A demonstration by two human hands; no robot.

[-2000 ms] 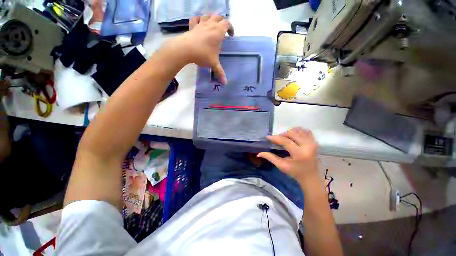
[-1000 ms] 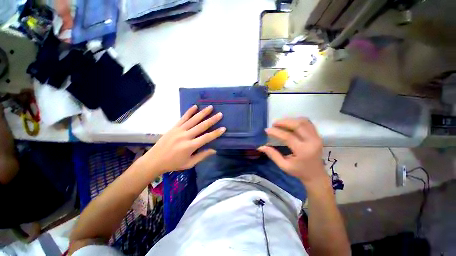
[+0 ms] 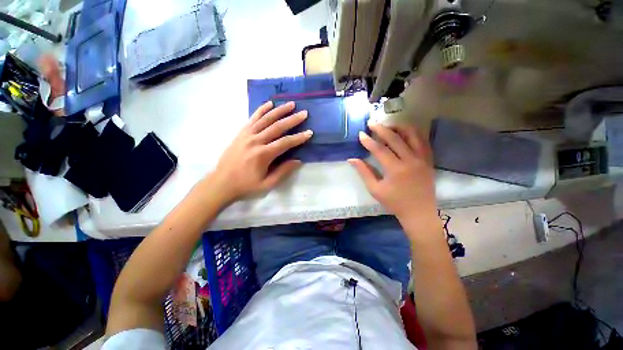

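Note:
The translucent blue-grey sewing template [image 3: 324, 122] lies folded shut on the table, its upper right part under the sewing machine head [image 3: 382, 48]. A thin red line and a black mark show near its far edge. My left hand [image 3: 263, 147] lies on the template's left part, fingers spread and pressing flat. My right hand [image 3: 398, 160] is at its right edge, fingertips touching the edge and thumb near the front corner. The needle area is brightly lit and the needle itself cannot be made out. Any fabric inside the template is hard to tell.
Grey fabric pieces [image 3: 485, 152] lie to the right. A grey sewn stack [image 3: 177, 44] is at the back left, beside a blue spare template [image 3: 93, 61]. Dark flap pieces [image 3: 140, 171] lie at left, scissors [image 3: 27, 215] at the far left. A blue basket [image 3: 231, 266] stands below the table edge.
The open template was folded shut, then moved away from my body and under the machine head. Both hands moved with it. My left hand came down from the raised cover onto the closed template.

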